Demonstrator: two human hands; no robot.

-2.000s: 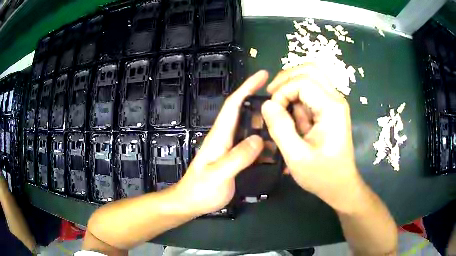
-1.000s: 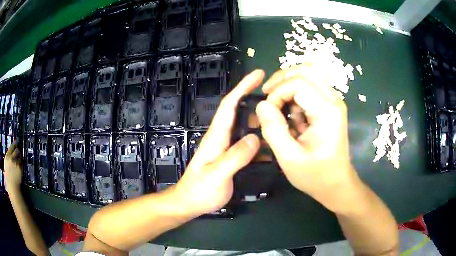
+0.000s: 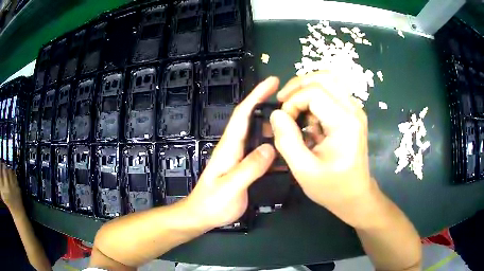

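A black phone-type housing (image 3: 268, 188) is held upright lengthwise in front of me, just right of the tray. My left hand (image 3: 228, 172) grips it from the left, with the thumb across its face. My right hand (image 3: 329, 143) is over its upper right part, thumb and fingertips pinched together at the housing; whether a small piece is between them is hidden. The black blister tray (image 3: 154, 142) on the left holds rows of similar housings. A heap of cream-white small pieces (image 3: 339, 61) lies behind my right hand, and a smaller whitish pile (image 3: 412, 143) lies to the right.
A dark green bench top (image 3: 329, 233) lies under everything. A white rail (image 3: 339, 11) runs along the back, with a white post (image 3: 438, 16) at the back right. Another black tray (image 3: 472, 116) stands at the right edge. Another person's hand (image 3: 9, 185) is at the far left.
My hands and the housing stay almost in place, with only slight finger movement. The other person's arm has come further into view at the left edge.
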